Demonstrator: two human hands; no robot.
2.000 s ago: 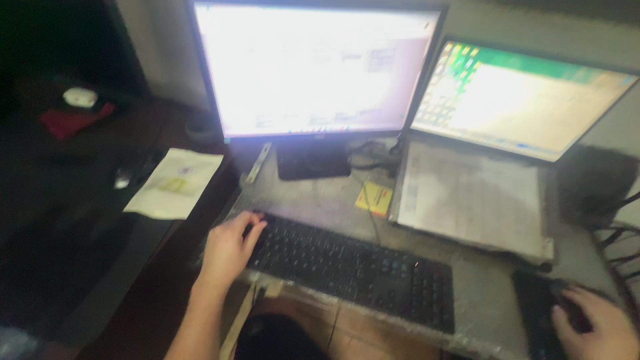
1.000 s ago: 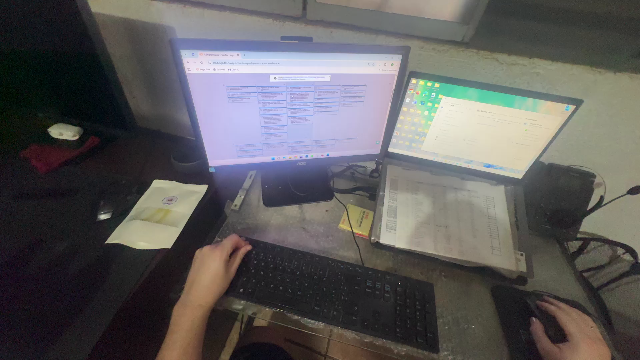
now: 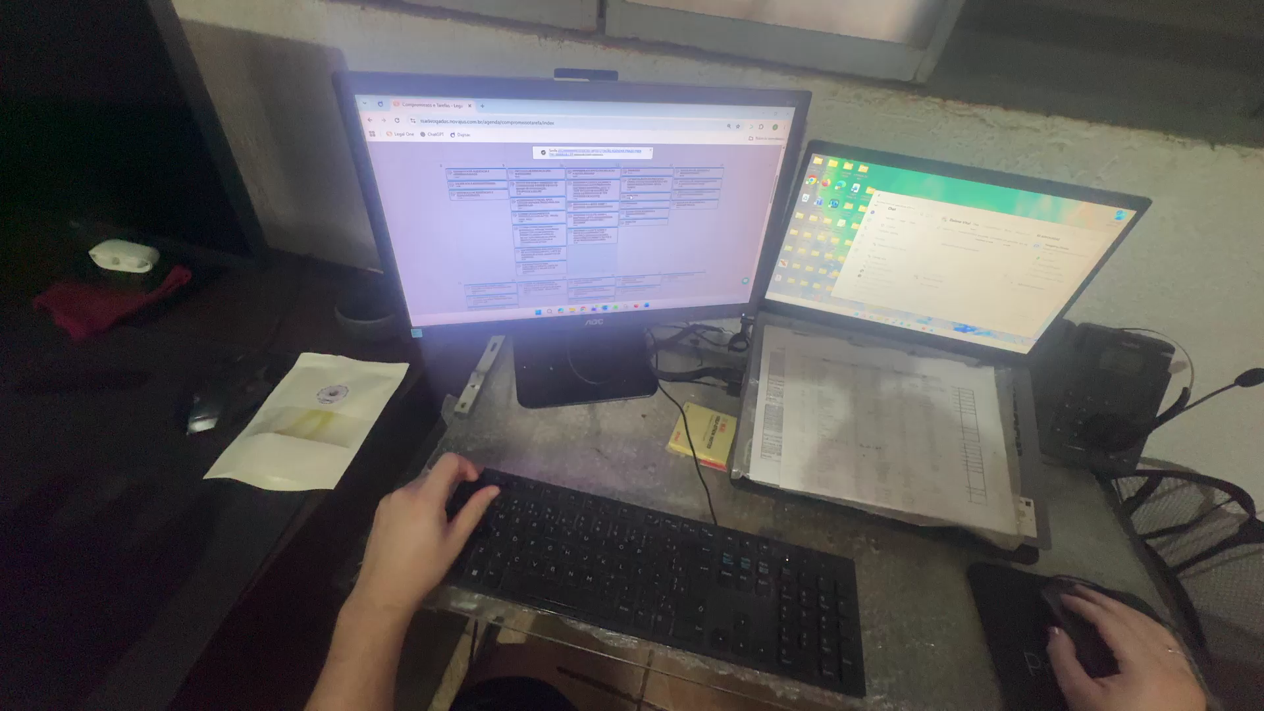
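My left hand (image 3: 425, 528) rests at the left end of a black computer keyboard (image 3: 652, 573), its thumb and index finger at the upper left corner. At the lower right, my right hand (image 3: 1121, 642) lies over a dark computer mouse (image 3: 1076, 602) on a black mouse pad (image 3: 1007, 622). Behind the keyboard stands a desktop monitor (image 3: 592, 217) showing a browser page with a grid of text boxes. A laptop (image 3: 948, 247) to its right shows a desktop with a pale window; printed sheets (image 3: 869, 425) cover its keyboard area.
A yellow sticky-note pad (image 3: 703, 434) and a cable lie behind the keyboard. A metal strip (image 3: 479, 375) is left of the monitor stand. On the dark surface at left are a pale paper envelope (image 3: 311, 420), a red cloth (image 3: 109, 301) and a white case (image 3: 123, 257). A desk telephone (image 3: 1106, 395) stands right.
The view has shifted and become sharper since the first frame. Both hands have kept their places, the left at the keyboard and the right on the mouse.
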